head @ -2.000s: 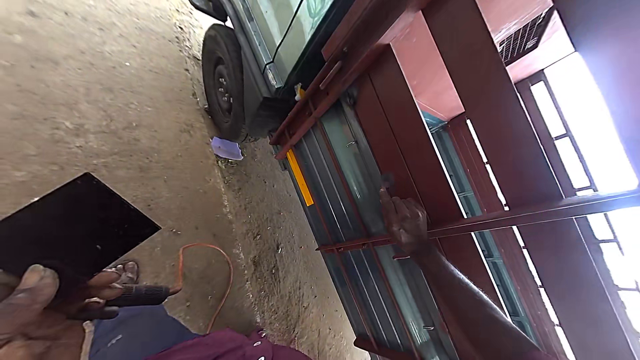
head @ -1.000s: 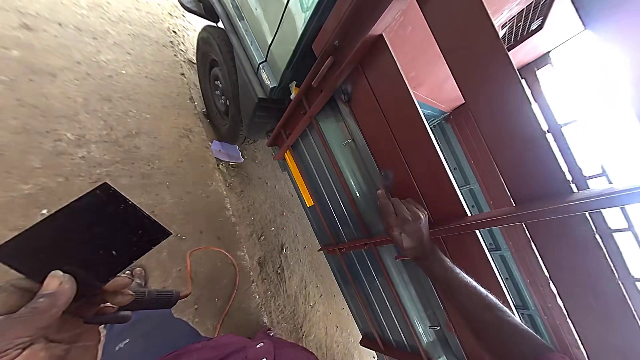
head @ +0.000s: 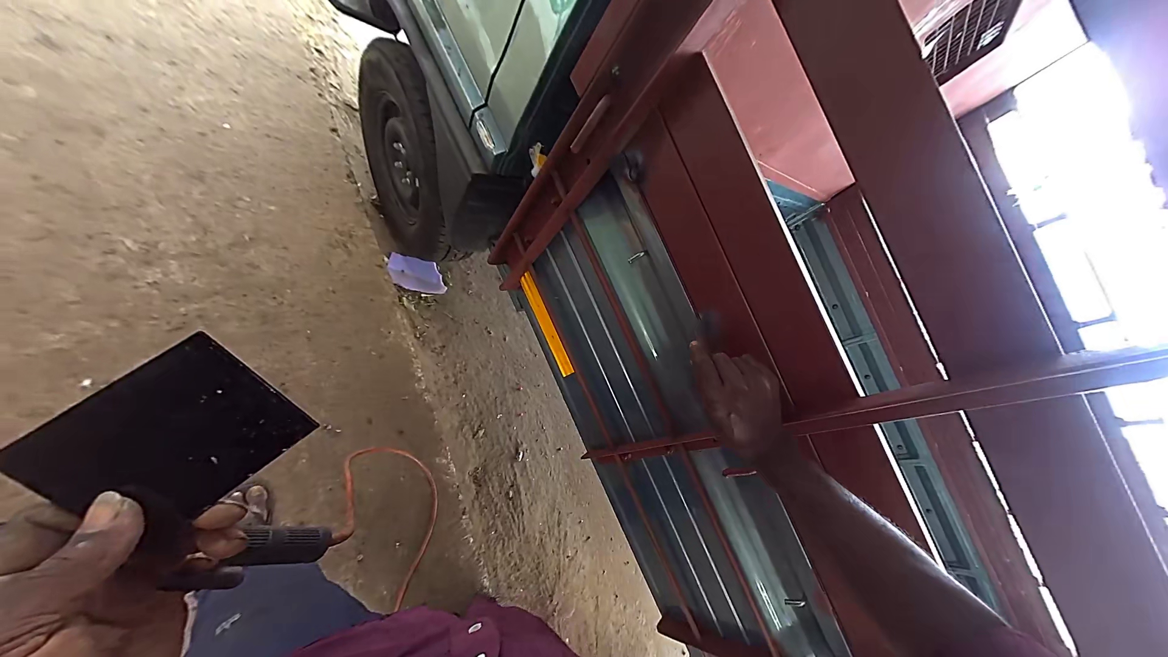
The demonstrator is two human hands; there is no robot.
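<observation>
My left hand (head: 100,566), at the lower left, grips a thin black rectangular sheet (head: 192,420) with pale specks. The same hand holds a black ribbed handle (head: 287,545), joined to an orange cable (head: 433,493) that loops over the ground. On the right, my right hand (head: 739,401) reaches to a red-brown metal panel (head: 730,283) of a vehicle's load body, its index finger extended near a small grey smudge. Whether the fingertip touches the metal, I cannot tell. Nothing shows held in that hand.
A red-brown metal crossbar (head: 967,397) runs beside my right wrist. Beyond are a black tire (head: 401,151) and a purple scrap (head: 417,274) on the dirt ground (head: 210,201). A yellow strip (head: 547,324) marks the body's edge. Part of a sandaled foot (head: 255,500) shows behind the handle.
The black sheet and my left hand have shifted slightly right since the earliest frame. My right hand has stayed at the panel.
</observation>
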